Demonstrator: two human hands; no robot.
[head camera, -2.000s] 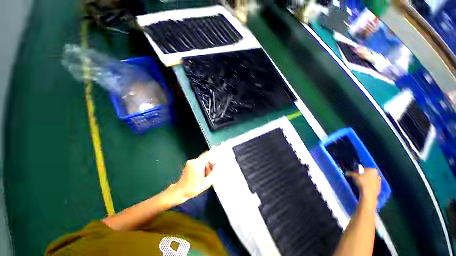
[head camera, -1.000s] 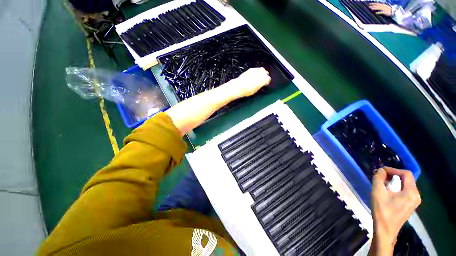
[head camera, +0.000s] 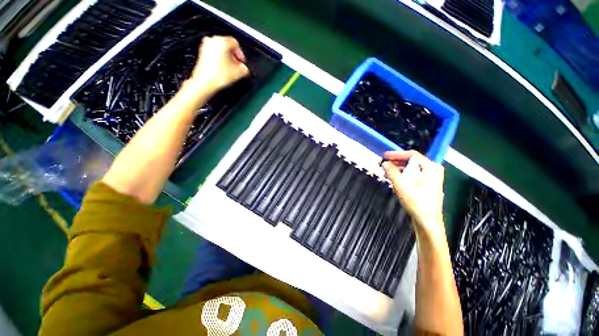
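Note:
Long black parts (head camera: 322, 200) lie side by side in a slanting block on a white sheet (head camera: 226, 233). My left hand (head camera: 222, 62) is over the black tray (head camera: 268, 60) of loose slim black parts (head camera: 148, 69); its fingers are curled and I cannot tell whether they hold a part. My right hand (head camera: 415, 180) is at the near edge of the blue bin (head camera: 448, 134), which holds small black fittings (head camera: 387, 111). Its thumb and finger pinch a small dark piece, and a pale patch shows on a finger.
A filled white sheet with black rows (head camera: 82, 49) lies beyond the tray. A second heap of slim black parts (head camera: 506, 256) is at the right. A blue basket with a clear bag (head camera: 52, 167) stands at the left. Another sheet and a person's blue sleeve (head camera: 552, 33) show across the conveyor.
The view has swung right. My left hand went from the white sheet's edge to the tray and stays over it. My right hand has moved from inside the bin to its near edge.

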